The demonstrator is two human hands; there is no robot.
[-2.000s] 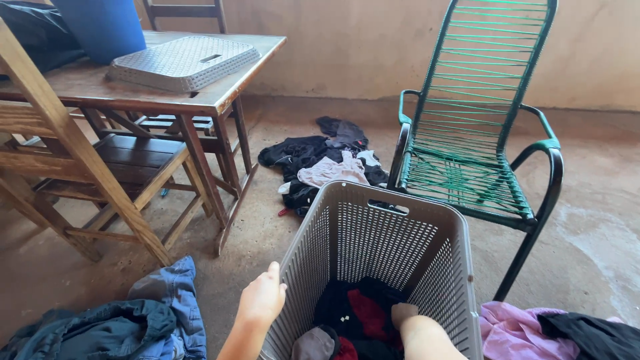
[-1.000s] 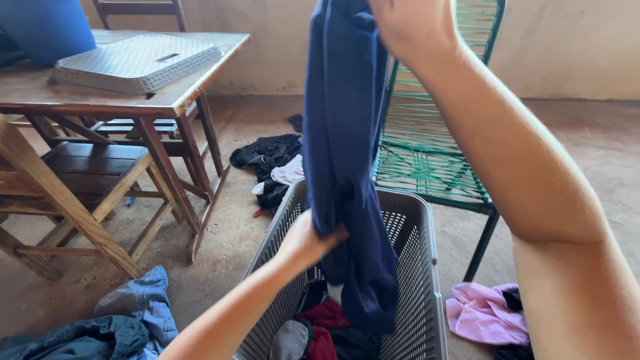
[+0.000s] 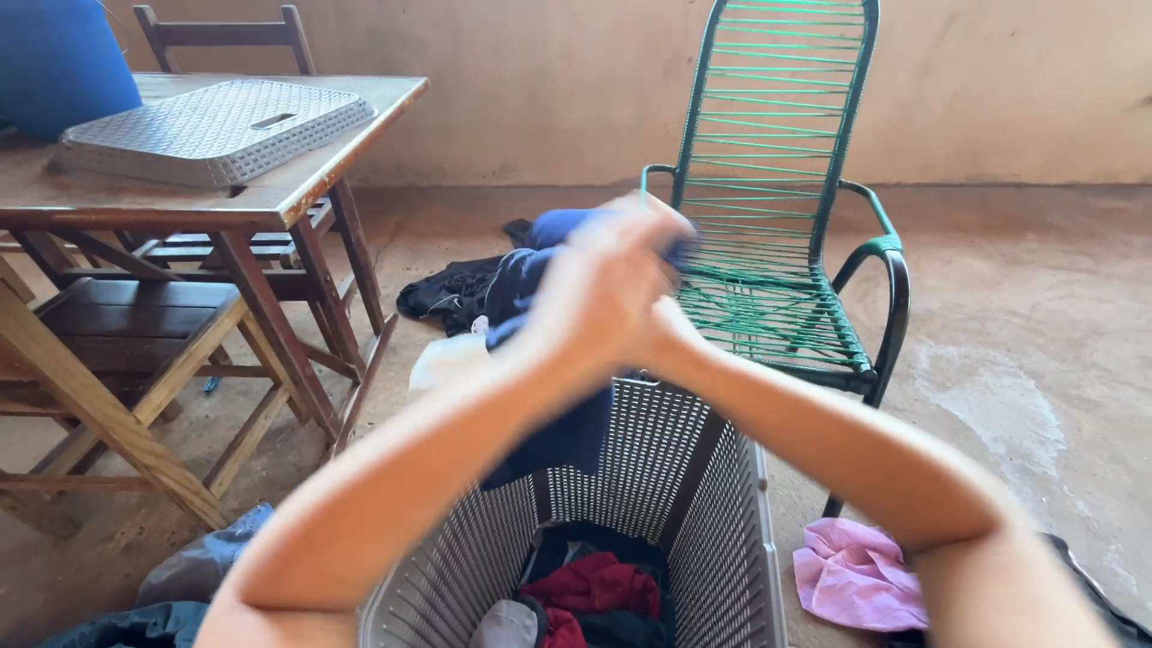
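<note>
Both forearms reach forward over a grey-brown perforated plastic laundry basket point(image 3: 648, 450). My left hand point(image 3: 598, 288) is closed on a dark blue garment point(image 3: 549, 432), which hangs down over the basket's far left part. Close against it, my right hand point(image 3: 657, 243) is blurred and partly covered, and it also seems to grip the cloth near its top. A white piece of cloth point(image 3: 443, 358) shows just left of the blue garment. Inside the basket lie a red garment point(image 3: 598, 585), a grey one point(image 3: 504, 625) and dark ones.
Beyond the basket stands a green corded chair point(image 3: 774, 117). At left are a wooden table point(image 3: 360, 90) bearing a perforated lid point(image 3: 216, 121) and a blue container point(image 3: 63, 63), and a wooden chair point(image 3: 135, 315). Floor clothes include black point(image 3: 450, 292), pink point(image 3: 855, 576) and denim-blue point(image 3: 207, 553) ones.
My right hand was down in the basket, then high at right holding up the blue garment. It has now come down beside my left hand, and the garment is bunched higher up.
</note>
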